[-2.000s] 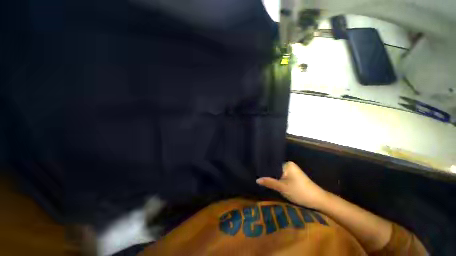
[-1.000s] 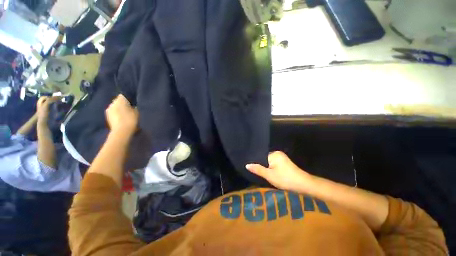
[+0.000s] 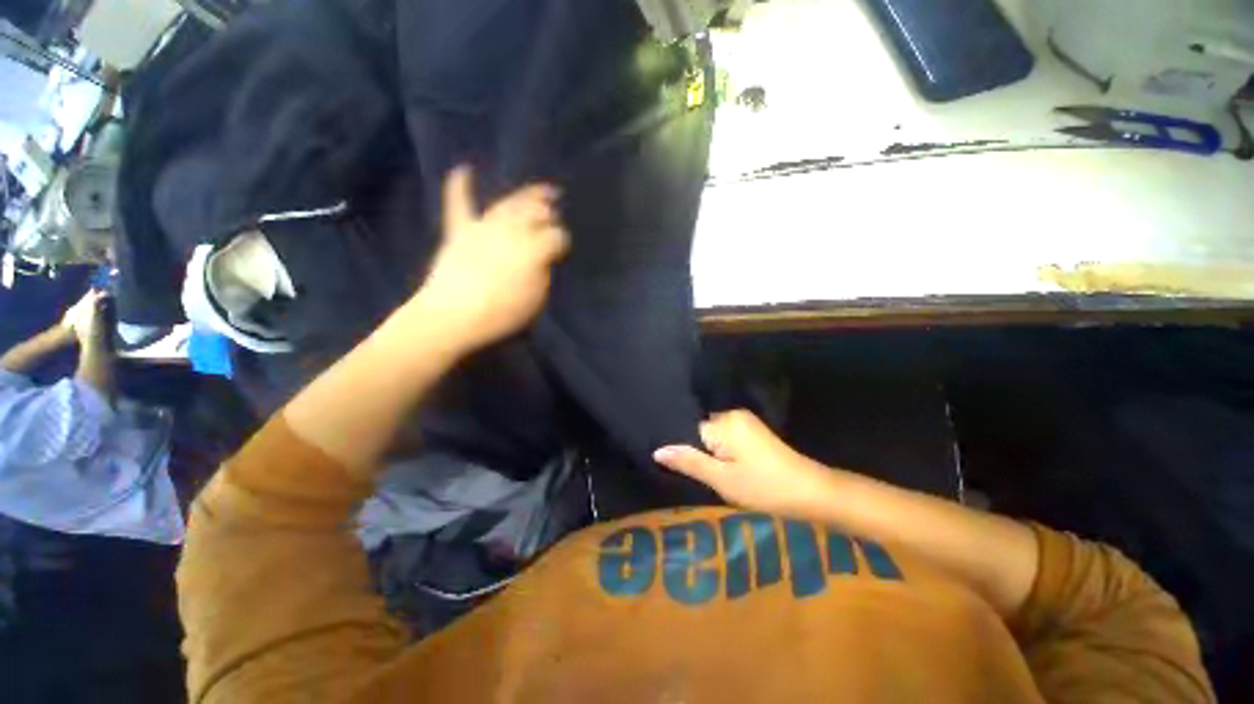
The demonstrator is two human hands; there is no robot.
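Observation:
The dark garment (image 3: 605, 261) spreads from the machine over the table edge towards my lap. Its right edge runs under the lit presser foot (image 3: 695, 90) at the top. My left hand (image 3: 502, 261) lies on top of the cloth, thumb apart from the bent fingers, slightly blurred, with no cloth seen gripped. My right hand (image 3: 743, 461) pinches the garment's lower right corner just below the table edge. A pale rounded opening (image 3: 250, 282) shows in the dark cloth at the left.
A smartphone (image 3: 949, 48) and blue-handled snips (image 3: 1141, 128) lie on the white machine table (image 3: 894, 248). A grey and black cloth bundle (image 3: 461, 516) sits low beside my lap. Another person's hand (image 3: 90, 323) and pale sleeve show at the far left.
My left hand came into view gripping cloth at the left, then moved right onto the garment and opened. The pale opening moved up and left. My right hand keeps its pinch, slightly further left.

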